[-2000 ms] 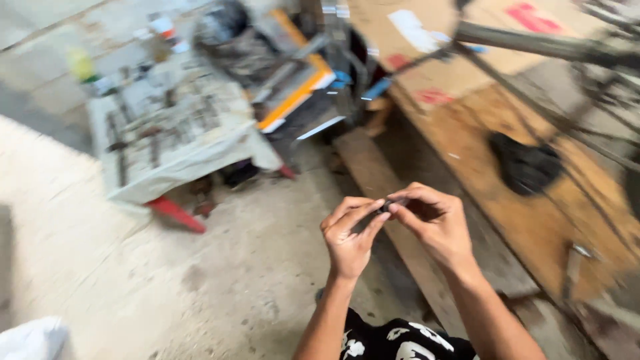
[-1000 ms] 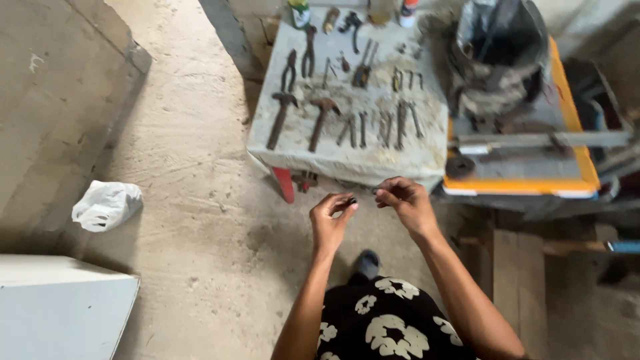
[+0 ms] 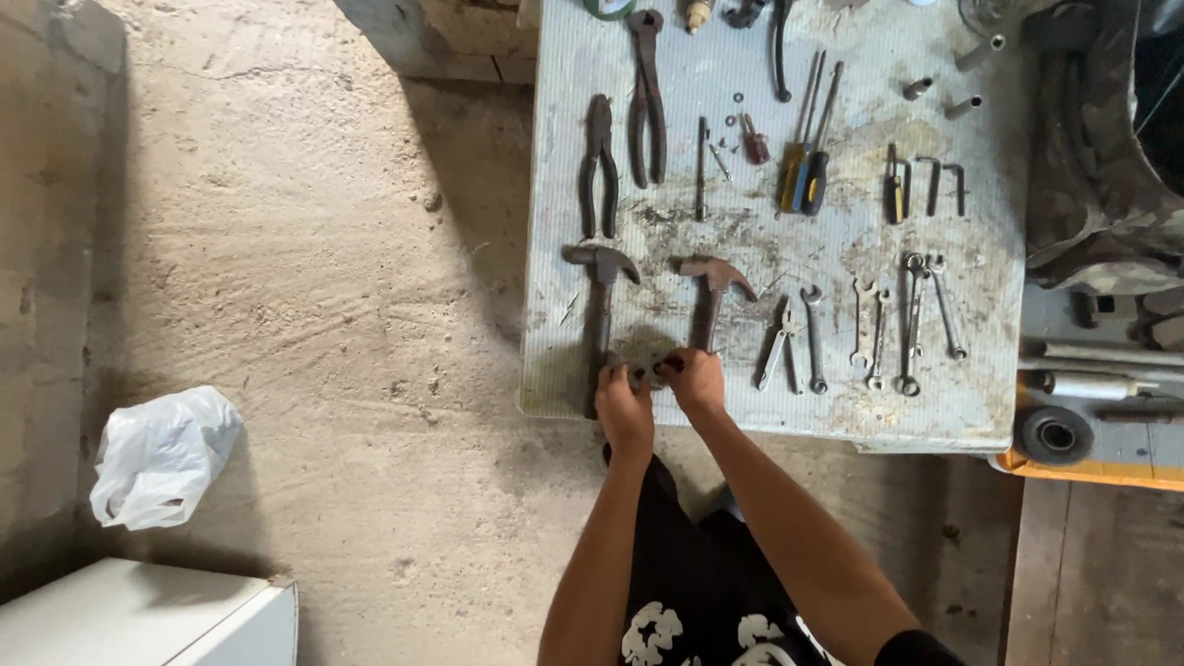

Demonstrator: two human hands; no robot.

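My left hand (image 3: 624, 407) is over the front edge of the tool table (image 3: 832, 421), with a small dark piece at its fingertips, beside the handle of a claw hammer (image 3: 603, 296). Just right of it, my right hand (image 3: 692, 381) pinches another small dark part (image 3: 659, 367), close to the handle end of a second claw hammer (image 3: 712, 287). The two hands are slightly apart. What the small pieces are cannot be told. Farther right on the table lie combination pliers (image 3: 782, 344) and several wrenches (image 3: 815, 340). Behind the left hammer are lineman's pliers (image 3: 600, 171) and end-cutting pincers (image 3: 648, 102).
Screwdrivers (image 3: 815, 180), hex keys (image 3: 932, 185) and sockets (image 3: 964, 108) lie farther back. A dark bag (image 3: 1078, 139) and a black roll (image 3: 1054, 435) stand at the right. On the floor at left are a white plastic bag (image 3: 166, 453) and a white box (image 3: 139, 610).
Both hands have moved from in front of the table to over its front edge, each still with a small dark piece. The view has swung toward the table.
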